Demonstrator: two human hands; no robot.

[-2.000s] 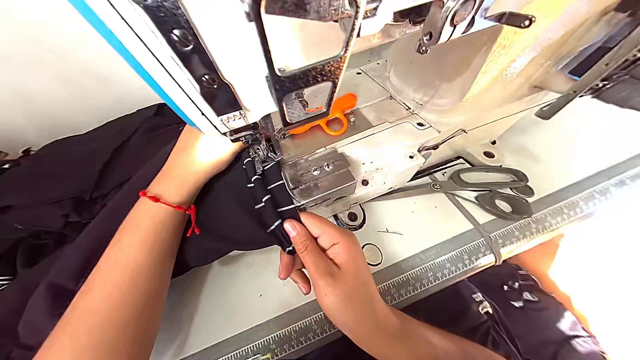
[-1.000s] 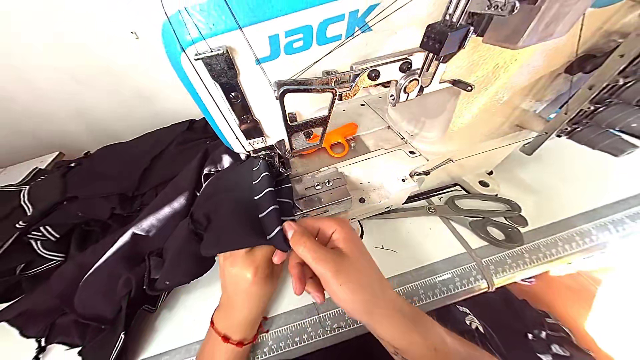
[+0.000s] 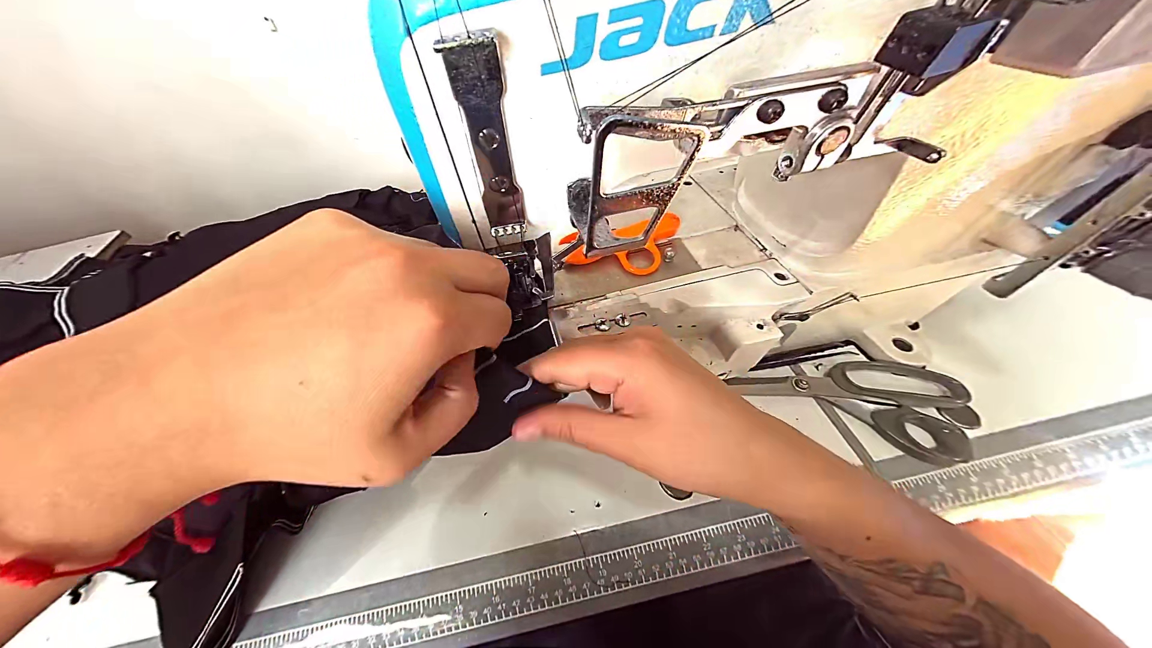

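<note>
Black fabric with white stripes (image 3: 486, 414) lies under the presser foot (image 3: 526, 283) of a Jack industrial sewing machine (image 3: 666, 54). My left hand (image 3: 360, 342), with a red cord bracelet at the wrist, is beside the needle area, its fingers curled at the fabric; its fingertips are partly hidden. Just right of it, my right hand (image 3: 648, 405) pinches the near edge of the fabric between thumb and fingers. More black fabric (image 3: 207, 261) spreads behind and below my left forearm.
Grey-handled scissors (image 3: 864, 387) lie right of my right hand. An orange-handled tool (image 3: 639, 247) rests on the machine bed behind the metal guard (image 3: 643, 180). A metal ruler (image 3: 630, 567) runs along the near table edge. Taut threads cross the machine's front.
My left hand has moved up from below the fabric to beside the needle area. The striped fabric, spread wide before, is now largely covered by my hands. My right hand stays at its edge.
</note>
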